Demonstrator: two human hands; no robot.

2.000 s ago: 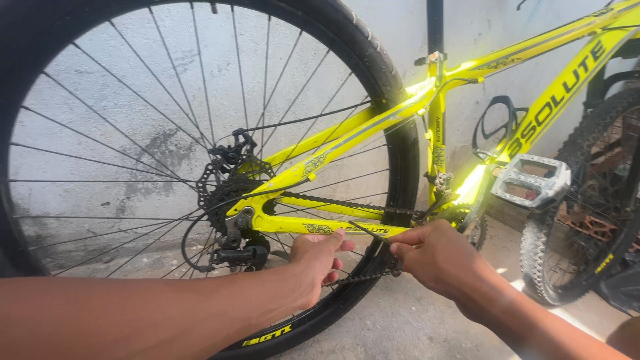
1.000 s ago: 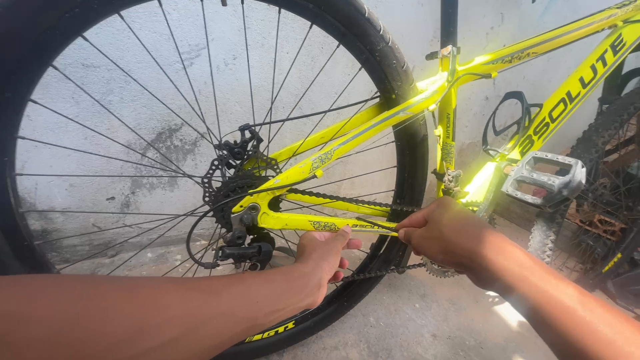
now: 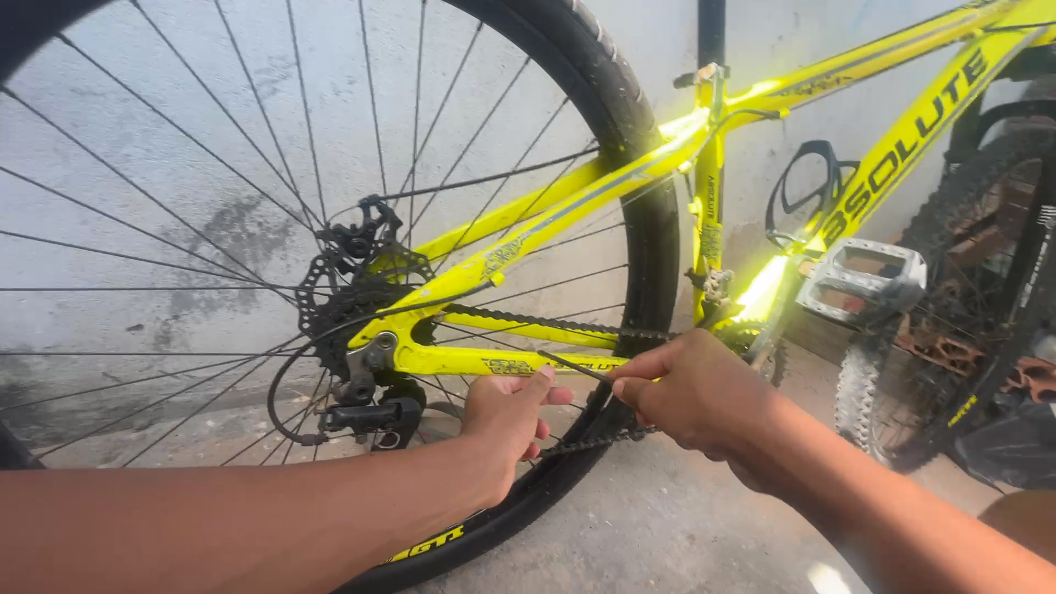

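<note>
A yellow bicycle frame (image 3: 874,177) stands with its rear wheel on the left. My right hand (image 3: 693,396) pinches a thin dark rod (image 3: 575,365), likely a hex key, which points left across the chainstay (image 3: 445,360). Just left of it, my left hand (image 3: 507,412) is at the chainstay's lower edge, thumb up and fingers partly curled; whether it grips anything is unclear. The bicycle chain (image 3: 598,443) passes behind my hands. Farther left are the rear derailleur (image 3: 371,417), the cassette (image 3: 330,330) and the disc brake caliper (image 3: 363,229).
The rear tire (image 3: 652,247) curves behind the hands. A metal pedal (image 3: 862,280) juts out right of my right hand, near a black bottle cage (image 3: 813,186). Bricks (image 3: 982,247) lie behind the front wheel (image 3: 932,330). A pale wall (image 3: 206,124) backs the bicycle.
The dark rod now shows more plainly between my hands, tilted across the chainstay. Both hands remain near the chainstay. The view has moved closer to the bicycle.
</note>
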